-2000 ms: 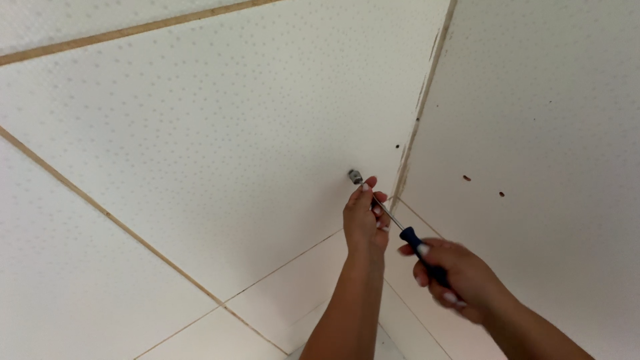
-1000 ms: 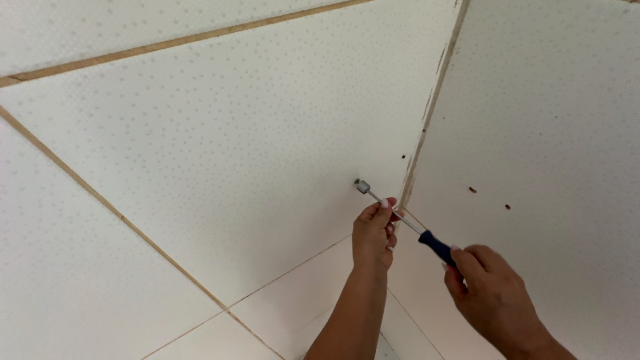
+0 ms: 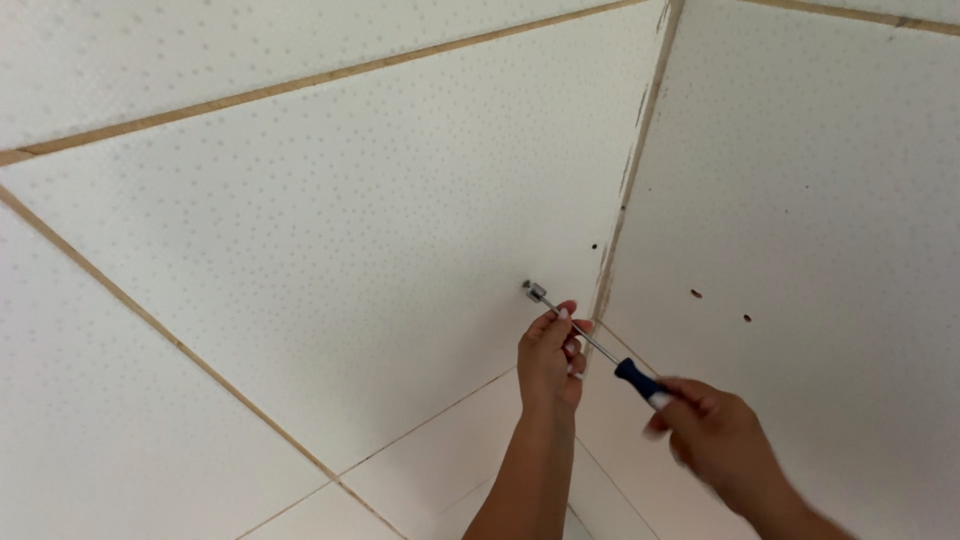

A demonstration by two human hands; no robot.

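A screwdriver with a dark blue handle and a thin metal shaft slants up to the left. Its tip meets a small metal fitting that sits against the dotted white panel. Between its thumb and fingers my left hand pinches the shaft just below the fitting. Lower right, my right hand, slightly blurred, grips the end of the blue handle. What exactly the fitting is cannot be told; the driver's tip is hidden in it.
Wooden strips run between the panels. A seam divides this panel from the one at right, which has two small reddish-brown holes. A small dark hole lies up and right of the fitting.
Two seconds ago my left fingers were right beside the fitting; now they hold the shaft farther down, and more of the fitting shows. My right hand has stayed on the handle.
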